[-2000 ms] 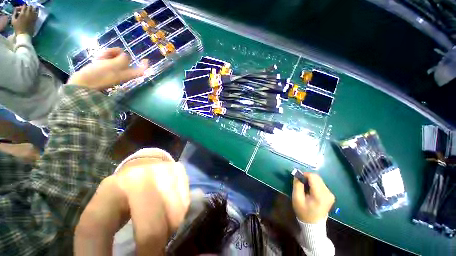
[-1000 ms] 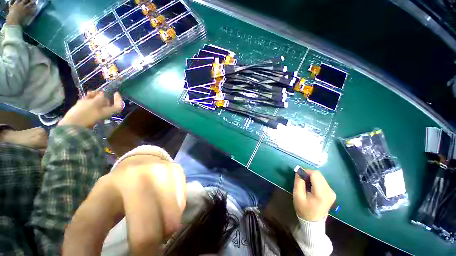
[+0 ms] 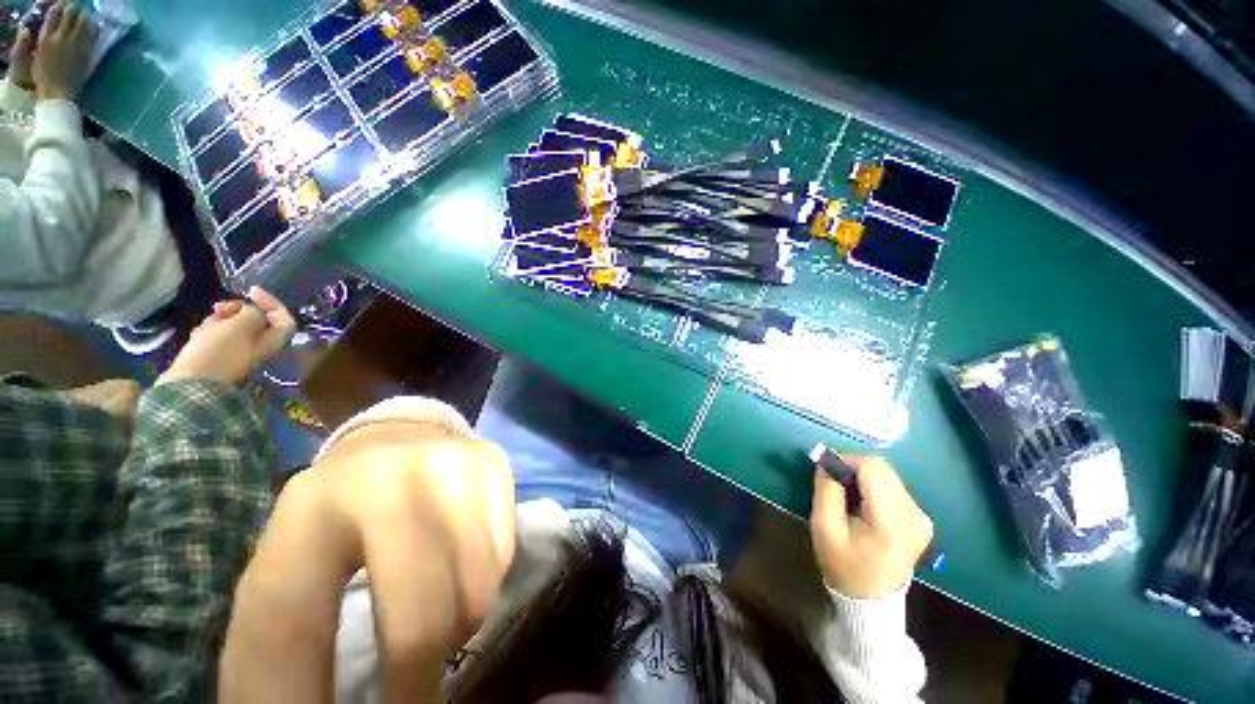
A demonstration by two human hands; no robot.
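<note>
My right hand (image 3: 870, 530) is closed on a black flex cable (image 3: 835, 468) at the bench's front edge; its pale end sticks out past the fingertips. My left hand (image 3: 385, 550) is large and close to the camera at lower centre, fingers bent down; its fingertips and anything in them are hidden. Cabled display modules (image 3: 548, 206) lie fanned at bench centre, screens left, black cables right, amber between. Two display modules (image 3: 902, 248) with amber tails lie right of them in a clear blister tray (image 3: 888, 351).
A full blister tray (image 3: 351, 117) stands at upper left. A bag of cables (image 3: 1053, 461) and finished bundles (image 3: 1211, 481) lie at right. A neighbour's plaid sleeve (image 3: 207, 475) and hand are at left, with another person's arm beyond. A small blue piece (image 3: 939, 561) lies near the edge.
The neighbour's hand has moved from the full tray down to the bench's front edge. My right hand still holds the cable, almost unmoved. The view has shifted slightly.
</note>
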